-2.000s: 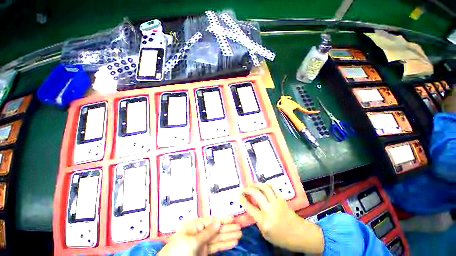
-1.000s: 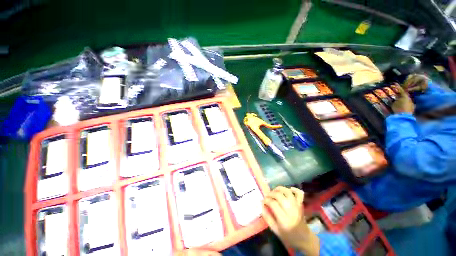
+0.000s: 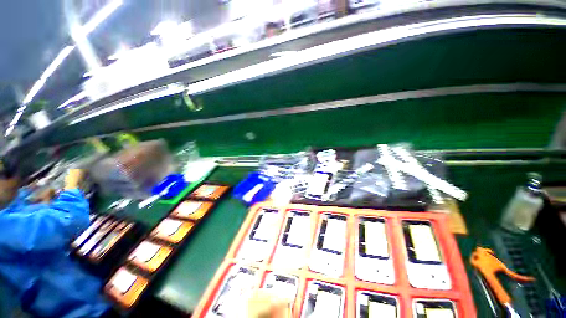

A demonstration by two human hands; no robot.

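The red-pink tray (image 3: pixel 459 267) lies in front of me. White front housings (image 3: pixel 375 270) with black-bordered screen windows sit in its two rows of pockets; the lower row is cut off by the frame's bottom edge. One hand, which looks like my left hand (image 3: pixel 270 305), is blurred and cut off at the bottom edge, over the lower row's left part. Its fingers and anything in them cannot be made out. My right hand is not in view.
Behind the tray are a blue bin (image 3: pixel 253 188), plastic sheets and perforated white strips (image 3: pixel 397 168). At right are an air blow gun (image 3: pixel 493 273) and a bottle (image 3: pixel 523 208). At left, orange housings (image 3: pixel 170 230) lie in a black tray beside a blue-sleeved person (image 3: pixel 46 248).
The view has swung left and up, so the tray sits lower in the picture. My right hand has left the picture. The person at left has come into view; the one at right is gone.
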